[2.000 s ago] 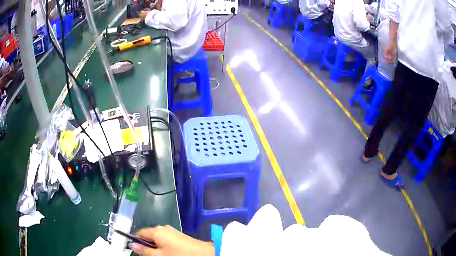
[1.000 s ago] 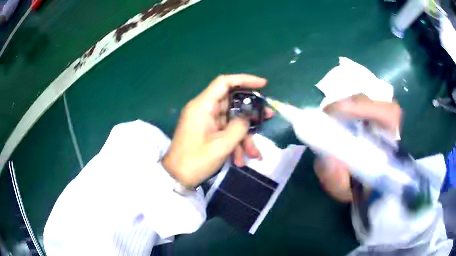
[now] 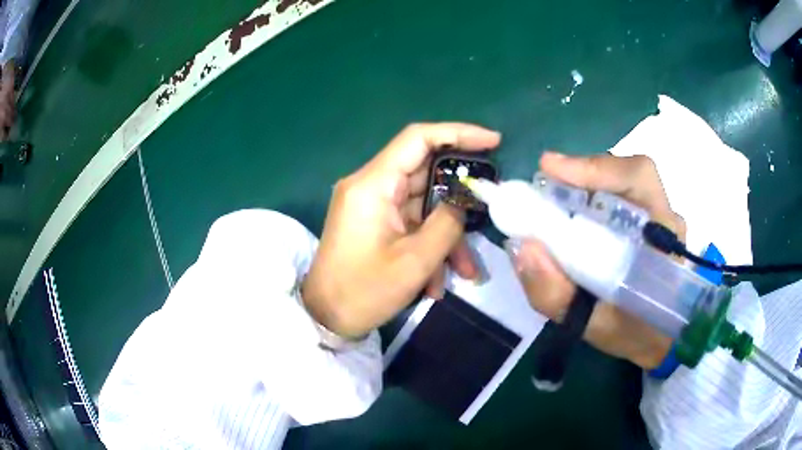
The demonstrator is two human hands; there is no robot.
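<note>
My left hand [image 3: 387, 228] holds a small black watch housing [image 3: 461, 192] between thumb and fingers, its inside facing up with a white dab near the top. My right hand [image 3: 607, 237] grips a large clear dispensing syringe [image 3: 580, 243] filled with white. Its yellowish needle [image 3: 472, 184] points into the housing beside the dab; exact contact cannot be told. A green barrel adapter [image 3: 706, 330] is at the syringe's rear. A die-cut pad sheet [image 3: 457, 353] with black rectangles lies beneath my left hand. A black tool [image 3: 563, 343], possibly tweezers, sticks down from my right hand.
White wiping paper [image 3: 717, 176] lies behind my right hand. A clear air hose [image 3: 778, 373] and black cable [image 3: 765, 267] run right. A worn white rail [image 3: 132, 136] crosses the green surface [image 3: 369, 70]. A narrow pad strip [image 3: 70, 352] is at left. Another person's hand [image 3: 9, 101] shows far left.
The view has swung from the aisle and stools to the green surface. Since the middle frame, the syringe's needle has moved from the housing's edge to over its inside.
</note>
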